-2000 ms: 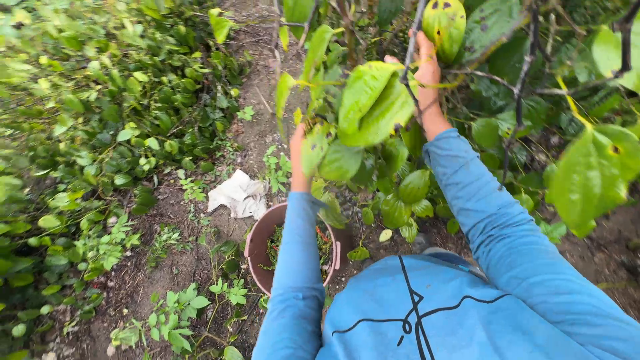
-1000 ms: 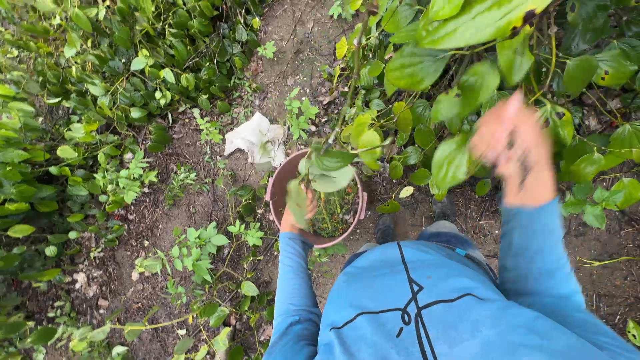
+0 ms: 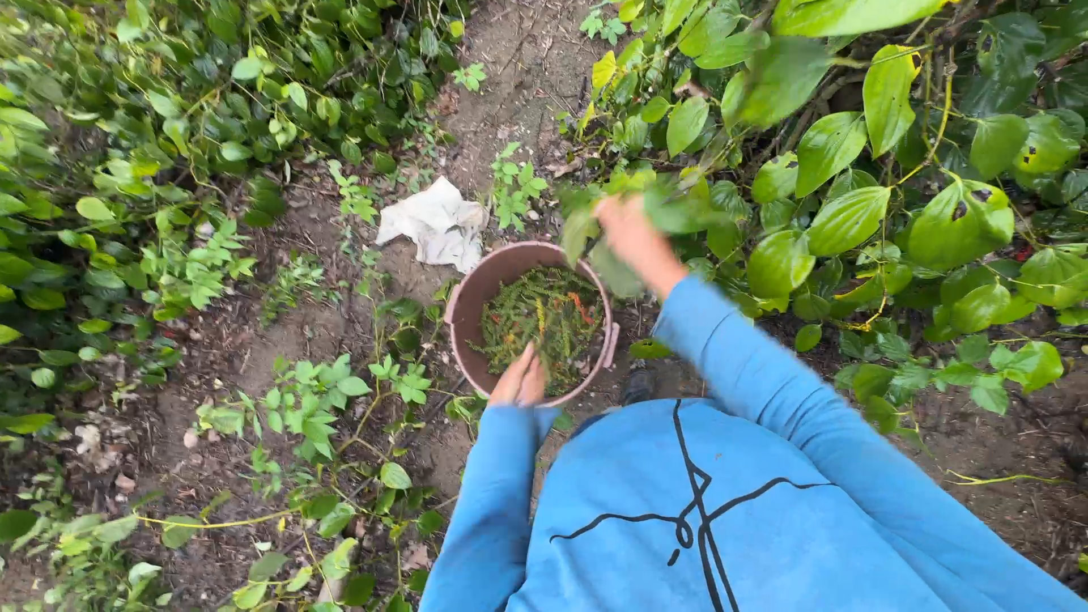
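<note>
A pinkish-brown plastic bucket [image 3: 455, 327] stands on the soil, partly filled with green pepper spikes [image 3: 531, 319], a few of them orange-red. My left hand [image 3: 520, 378] is over the bucket's near rim, its fingers pointing inward; whether something is between them cannot be told. Blurred, my right hand [image 3: 633, 234] is just beyond the bucket's right rim, closed around a leafy green sprig [image 3: 671, 208] whose leaves spread to both sides of it. Heart-shaped leaves of a vine [image 3: 850, 225] hang to the right of that hand.
A crumpled white cloth or sheet [image 3: 438, 225] lies on the ground behind the bucket, to its left. Dense leafy vines [image 3: 246, 93] cover the left side. Small plants [image 3: 310, 399] grow from the bare soil path [image 3: 501, 76]. A dark shoe [image 3: 637, 384] shows near the bucket.
Both hands were up among the vine leaves at first. My left hand came down to the bucket, with leaves at it one second ago. My right hand has since moved left toward the bucket.
</note>
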